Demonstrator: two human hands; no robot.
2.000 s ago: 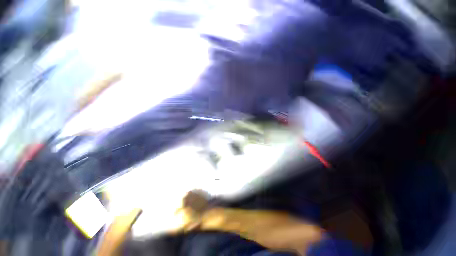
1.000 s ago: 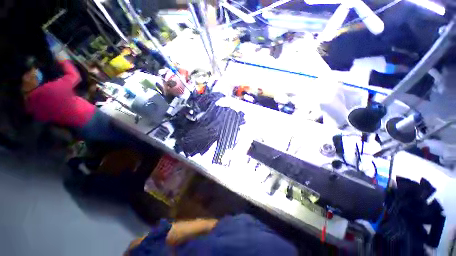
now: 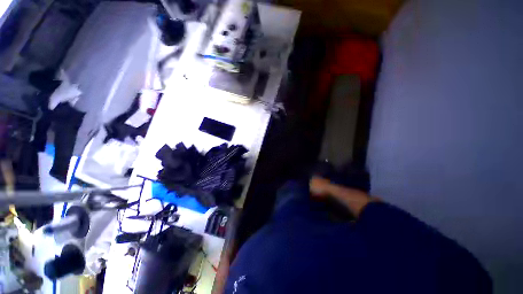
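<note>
My right hand [image 3: 322, 187] is small and blurred at the lower middle right, at the end of a bare forearm and navy sleeve. It is over dark cloth or shadow beside the table; whether it holds anything cannot be told. My left hand is not in view. Nearest on the white table [image 3: 244, 118], left of my body, lies a crumpled heap of dark cloth with thin white stripes [image 3: 221, 172]. Plain black cloth [image 3: 178, 163] lies against it. A flat black rectangle [image 3: 217, 128] lies just above the heap.
A white sewing machine [image 3: 232, 34] stands at the table's top end. A dark machine [image 3: 172, 258] is at the bottom, near a blue piece [image 3: 180, 196]. Black lamp heads [image 3: 66, 261] and white cloth [image 3: 114, 156] are left. A long grey-brown surface [image 3: 343, 118] lies right of the table.
The view has swung round; the table now runs up the left side. The person in pink is out of view. My forearm now shows at lower right, not bottom middle.
</note>
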